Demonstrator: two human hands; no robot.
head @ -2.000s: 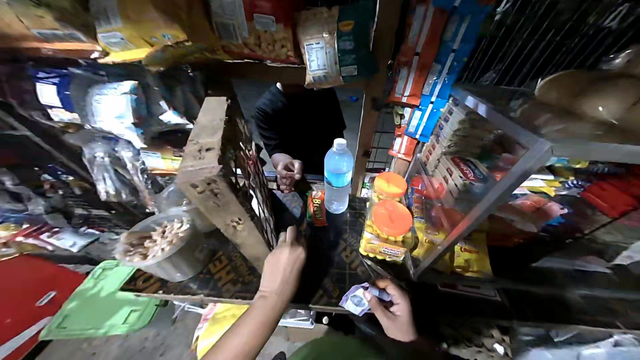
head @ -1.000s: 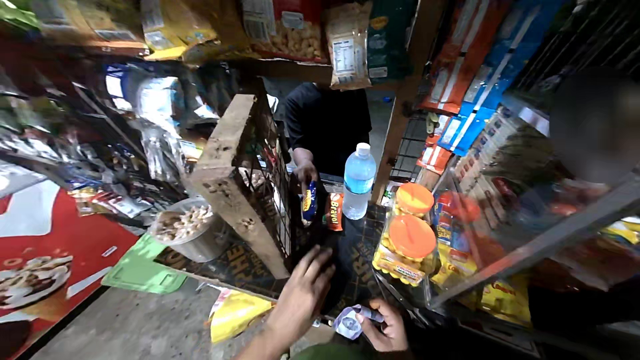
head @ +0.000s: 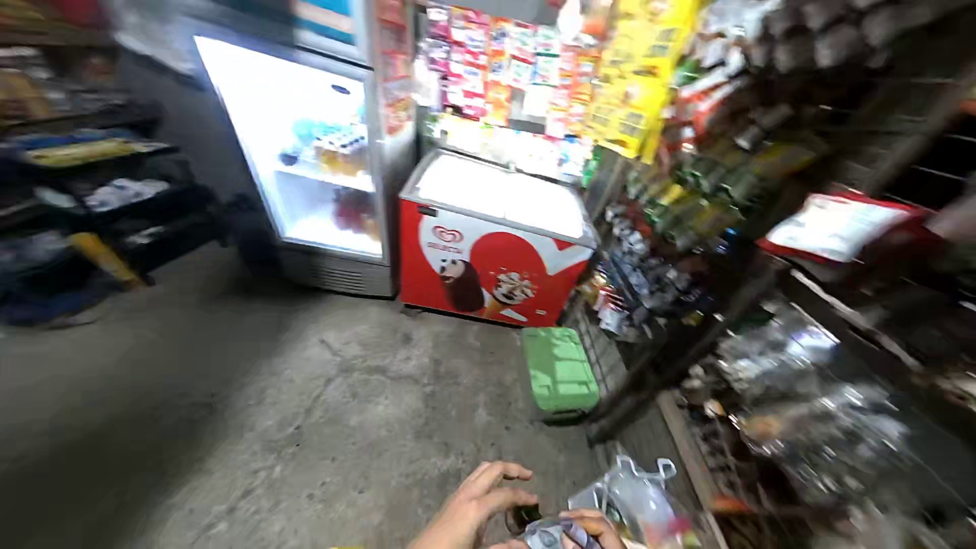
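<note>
Low in the head view, my left hand (head: 484, 503) has its fingers curled and apart, close beside a small dark round item (head: 521, 518) whose contact with the fingers is unclear. Just right of it, my right hand (head: 591, 526) grips a crumpled purple-and-white item (head: 555, 534), perhaps folded paper money. Its lower part is cut off by the frame's edge. A translucent plastic bag (head: 637, 496) with loop handles lies right beside my right hand.
A red ice cream chest freezer (head: 496, 263) stands ahead, with a lit glass-door refrigerator (head: 320, 152) at its left. On the concrete floor (head: 343, 404) sits a green lidded box (head: 560, 370). Hanging sachets (head: 640, 69) and shelves of packets line the right side; dark shelving (head: 114, 183) stands left.
The view has swung left, away from the counter, the water bottle and the other person. My right hand still holds the purple-and-white item; my left hand is now close beside it.
</note>
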